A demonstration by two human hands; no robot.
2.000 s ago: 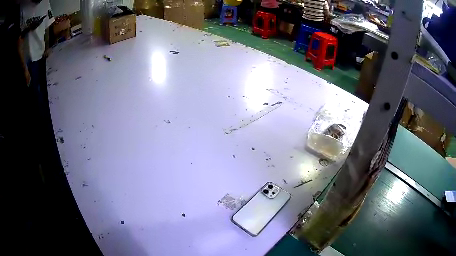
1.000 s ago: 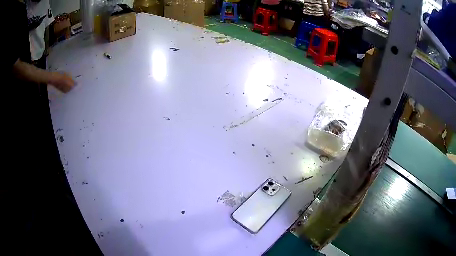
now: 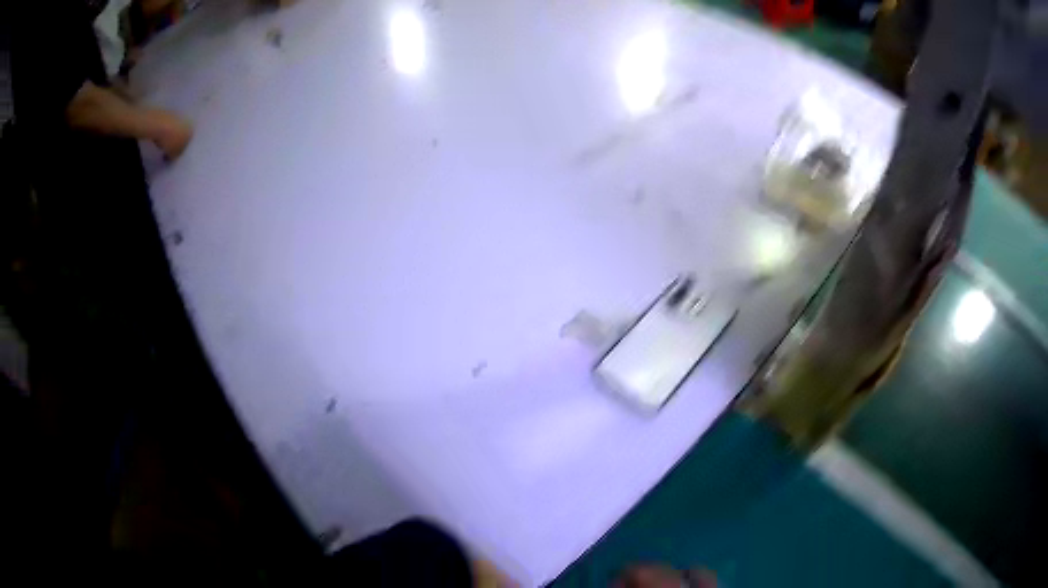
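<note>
A smartphone (image 3: pixel 667 350) with a pale back and a dark camera cluster lies flat on the white table (image 3: pixel 379 253), near its right edge. A dark sleeve with a bit of my wrist, apparently my left, enters at the bottom edge; the hand itself is cut off. A small blurred patch of skin, apparently part of a hand (image 3: pixel 664 577), shows farther right at the bottom edge over the teal bench. I cannot tell which hand it is or whether it holds anything.
A clear plastic bag or tub (image 3: pixel 818 172) lies beside a grey post (image 3: pixel 908 247). A teal bench (image 3: pixel 701 505) and dark green conveyor belt (image 3: pixel 977 391) are at right. Another person's hand (image 3: pixel 167 132) is over the table's left edge.
The view has tilted down and blurred, so the phone and tub sit higher in the picture. A dark sleeve and bits of skin have come in at the bottom edge. The other person's hand has appeared.
</note>
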